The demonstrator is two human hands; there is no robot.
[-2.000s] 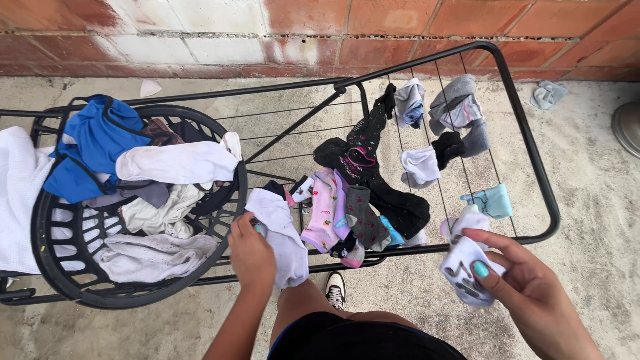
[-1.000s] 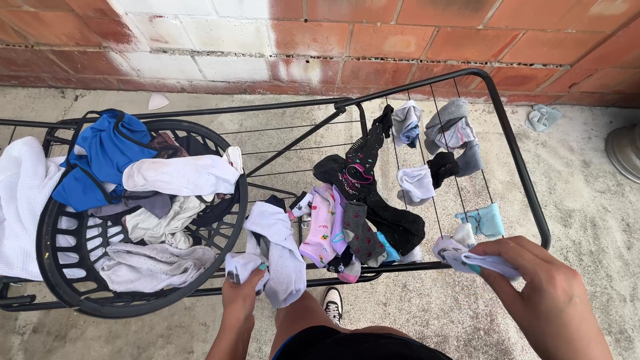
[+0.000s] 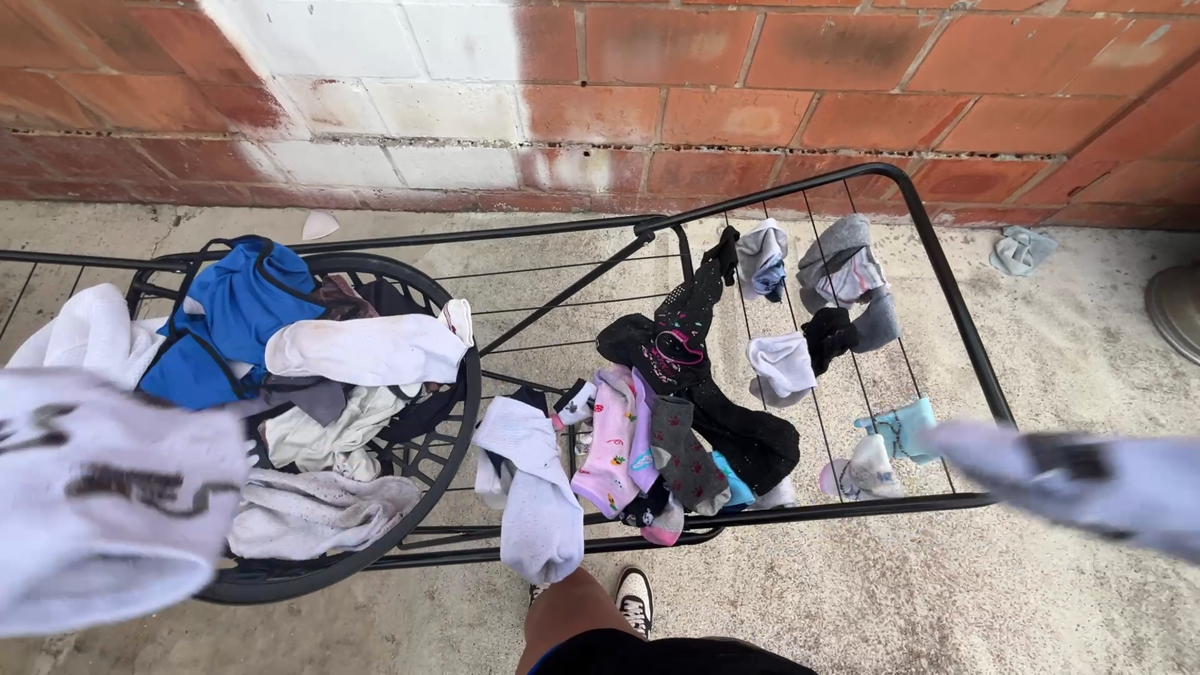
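Neither of my hands shows in the head view now. A blurred white sock with dark marks [image 3: 112,497] fills the lower left, close to the camera, and another blurred white sock with a dark patch [image 3: 1078,478] juts in from the right edge; what holds them is out of frame. Between them a white sock [image 3: 539,497] hangs over the near side of the black drying rack [image 3: 966,309]. Beside it lie a pink patterned sock [image 3: 607,441], a grey sock [image 3: 689,450] and black socks [image 3: 745,431]. More small socks [image 3: 780,364] hang on the rack's wires.
A round black plastic basket [image 3: 473,394] of laundry rests on the rack's left part, with a blue garment [image 3: 234,309] on top. Behind runs a brick wall [image 3: 703,112]. A grey cloth [image 3: 1024,250] lies on the concrete floor, near a round metal object [image 3: 1177,309] at the right.
Both hands have left the view. The marked white socks are now apart at the left and right edges. The white sock beside the basket hangs without my left hand at it.
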